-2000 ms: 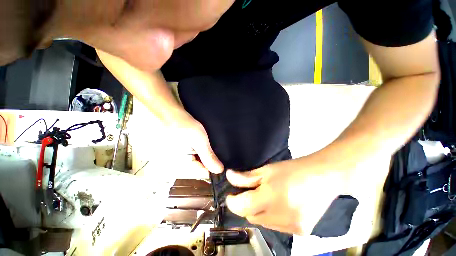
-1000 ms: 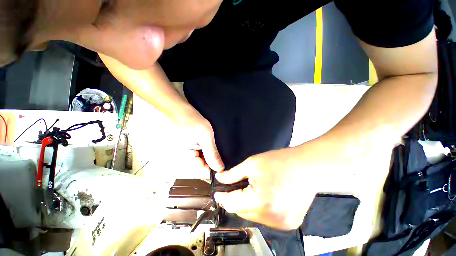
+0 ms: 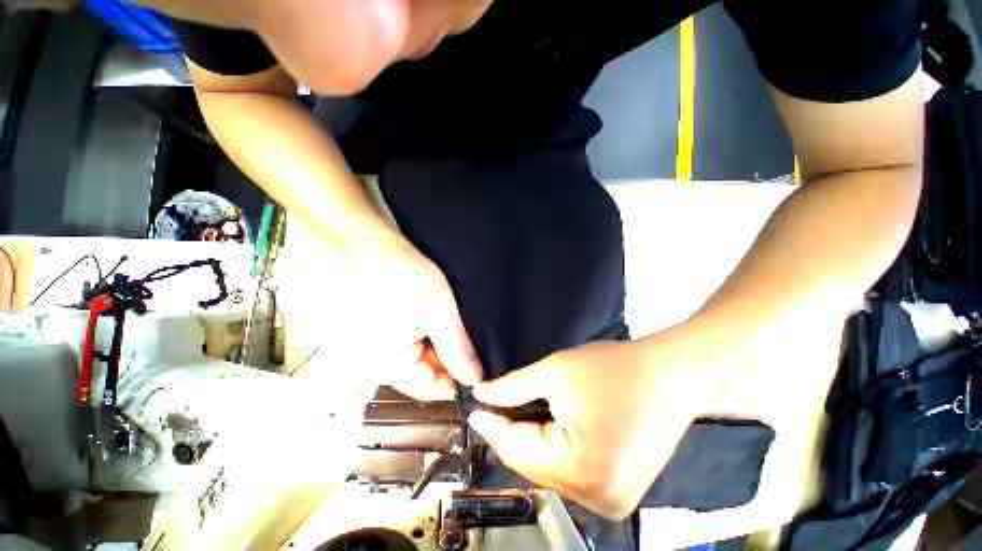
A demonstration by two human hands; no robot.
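Observation:
Black cloth (image 3: 528,258) lies from the wearer's body down to the hands; its lower part runs beneath them. My left hand (image 3: 587,420), at picture right, pinches the cloth's narrow black edge strip beside the needle area. My right hand (image 3: 415,328), at picture left, touches the same strip with its fingertips; its palm is washed out by glare. The strip runs down to the presser foot area (image 3: 470,474). A flat dark flap (image 3: 711,463) sticks out right of my left hand. The fingers hide part of the edge.
The white machine head (image 3: 237,463) is lower left, with brownish metal plates (image 3: 409,436) beside the needle area. Red-and-black handled snips (image 3: 95,350), a green-handled rod (image 3: 263,239) and a round tin (image 3: 201,219) are at left. Black bag pieces (image 3: 905,398) are piled at right.
The wearer's head has shifted up in the picture, showing more of the right arm. The black cloth's right edge has moved slightly left. Both hands stay at the strip; the flap is partly covered again.

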